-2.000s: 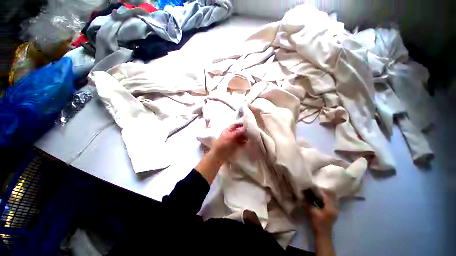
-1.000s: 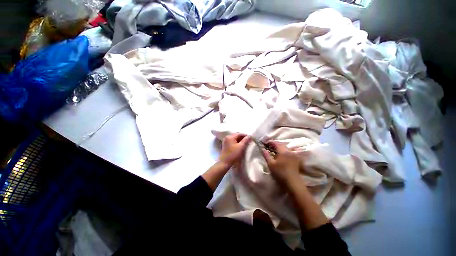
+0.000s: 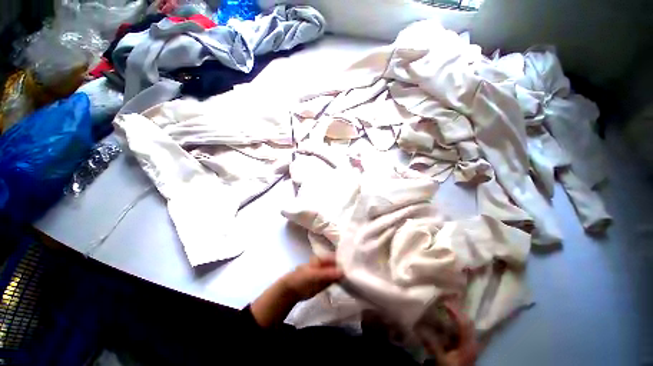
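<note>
A cream garment lies bunched in front of me at the near part of the heap. My left hand is at its left edge, with the fingertips holding the cloth. My right hand is at its near right side, blurred and partly behind folds; its fingers are on the cloth. No snips can be made out in my right hand. More cream garments are heaped behind and to the right.
The white table has a pale cord on its left part. A blue plastic bag, clear plastic bags and grey garments lie at the left and far left. A blue crate stands below the left edge.
My hands came together at a seam, then moved apart and nearer to me. The front garment has been shifted and bunched. The dark tool seen earlier in my right hand no longer shows.
</note>
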